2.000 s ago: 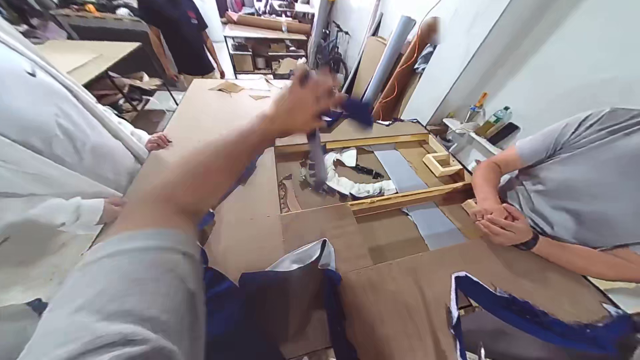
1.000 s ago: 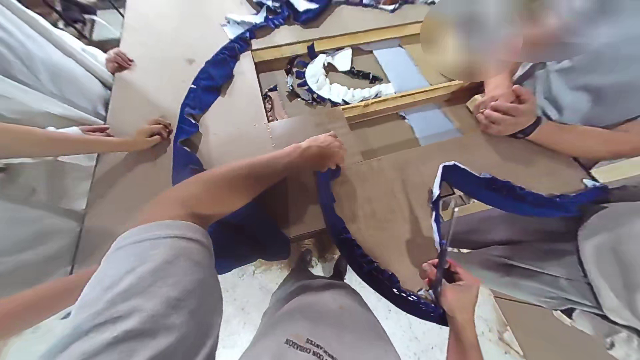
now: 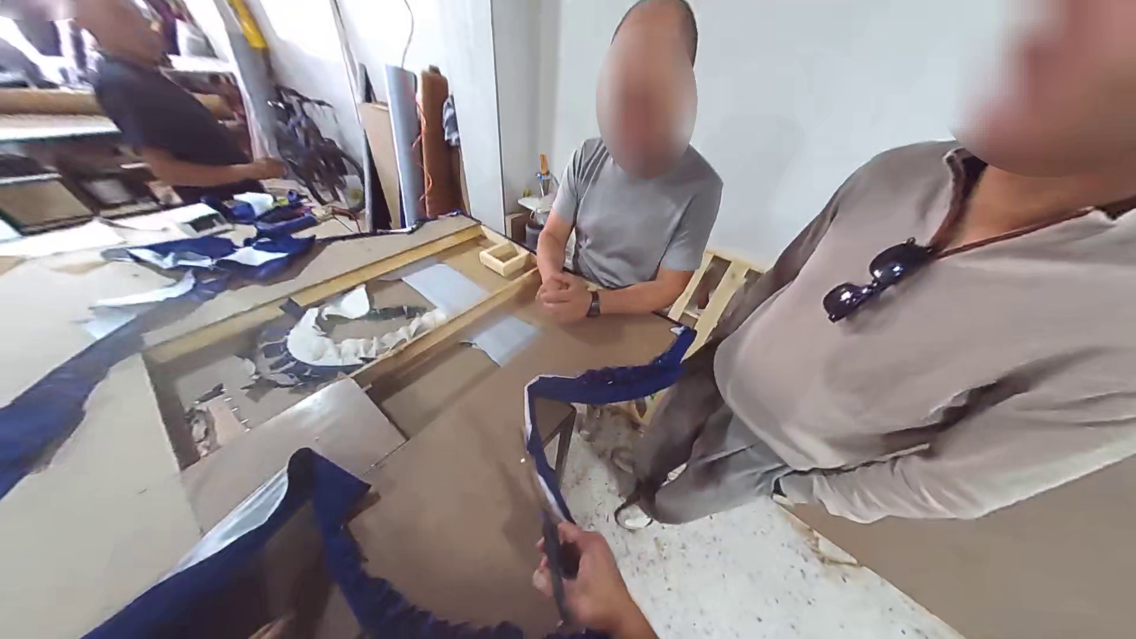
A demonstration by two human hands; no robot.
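Observation:
My right hand, at the bottom centre, is closed around the dark handles of a pair of scissors. Their blades point up along a blue fabric strip with a white edge, at the table's edge; whether they touch it is unclear. More blue fabric with a white underside and a gathered edge lies at the lower left. A sliver of skin at the bottom edge may be my left hand; its fingers are hidden.
Wooden rails frame a recess in the table, with white and dark fabric scraps inside. A small wooden box sits near a seated person with clasped hands. Another person stands close at right, one at far left. Blue scraps lie at the back.
The view has swung up and to the right. My left arm, which stretched across the table a second ago, has left the middle. The scissors remain in my right hand.

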